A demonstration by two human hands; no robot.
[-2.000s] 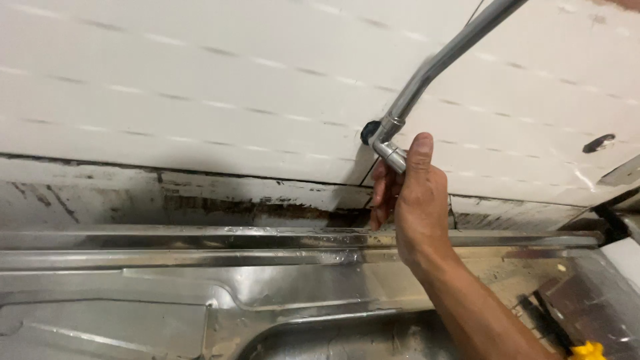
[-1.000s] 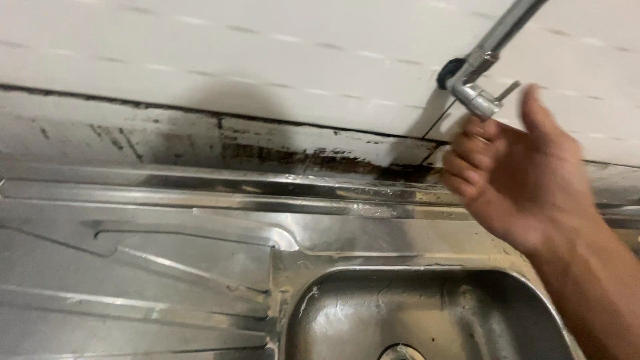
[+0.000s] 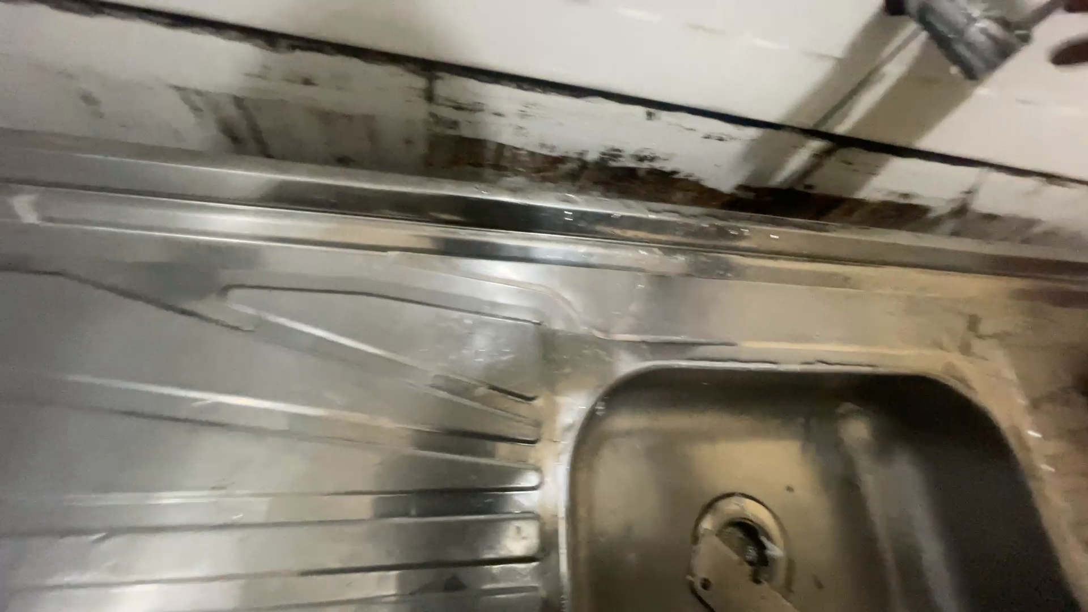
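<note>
Fingertips of my right hand (image 3: 1071,51) show at the upper right edge, beside the small lever of a metal wall tap (image 3: 969,38). The rest of the hand is out of frame, so its grip cannot be judged. Only the tap's lower body is visible, blurred, in front of the white tiled wall. Below it lies a stainless steel sink bowl (image 3: 807,450) with a round drain (image 3: 739,531). A flat metal piece (image 3: 735,574) with a small hole lies partly over that drain. My left hand is not in view.
A ribbed steel drainboard (image 3: 297,408) adjoins the bowl on the left. The sink's raised back rim (image 3: 510,212) runs along the wall. Behind it, the lower wall strip (image 3: 340,110) has dark stains and flaking patches, with a dark gap above.
The view has swung left and down, bringing more of the bowl and its drain into sight. My right hand and the tap are now largely cut off at the upper right.
</note>
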